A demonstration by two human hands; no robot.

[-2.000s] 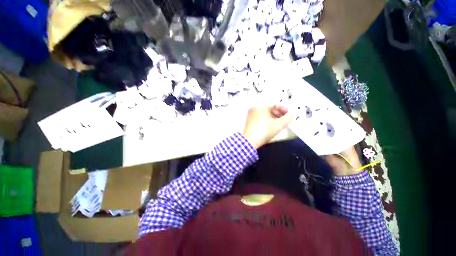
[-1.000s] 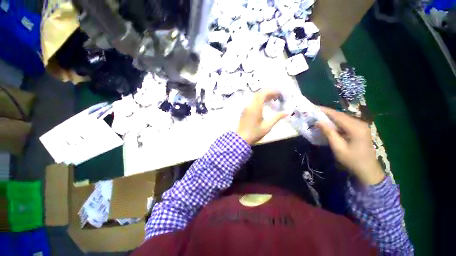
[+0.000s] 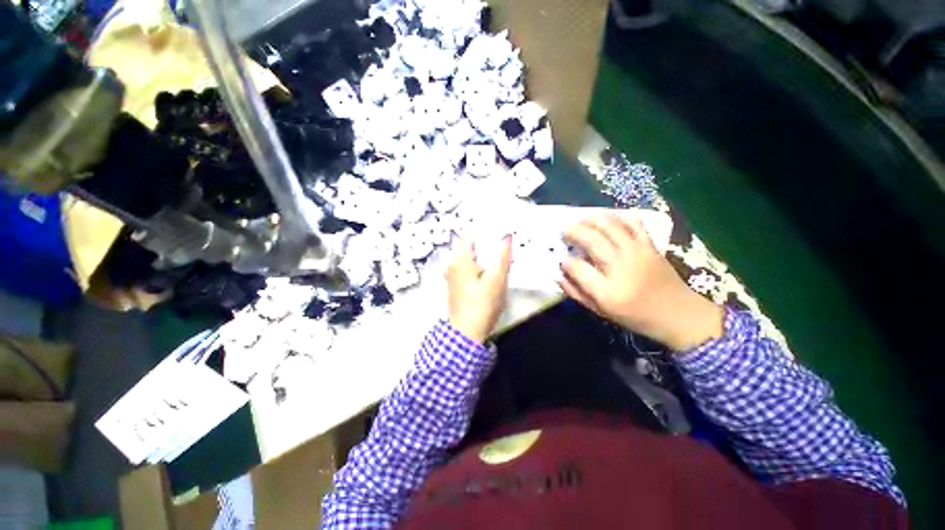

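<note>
A white oblong faceplate [image 3: 537, 236] with small dark marks lies on the pale board at centre right. Its left end merges with the bright board. My left hand [image 3: 479, 288] is at that end, thumb and finger spread upward; glare hides whether they grip it. My right hand [image 3: 630, 282] lies over the right part, fingers bent on its face and thumb towards the near edge. White socket modules [image 3: 482, 158] form a big loose heap behind the hands. Black inserts [image 3: 345, 307] lie at the heap's near-left edge.
The pale board's bare part [image 3: 332, 399] spans front left. Metal hanger rods [image 3: 254, 129] cross upper left over black housings and a yellow sack [image 3: 95, 223]. Stacked white panels [image 3: 171, 404] lie left. Screws [image 3: 629, 181] sit beyond my right hand. A brown cardboard sheet [image 3: 554, 62] stands behind.
The view has shifted, moving the heap left and down. My right hand came from under the tilted faceplate onto its top. The faceplate is now lower and flatter. The rods moved left.
</note>
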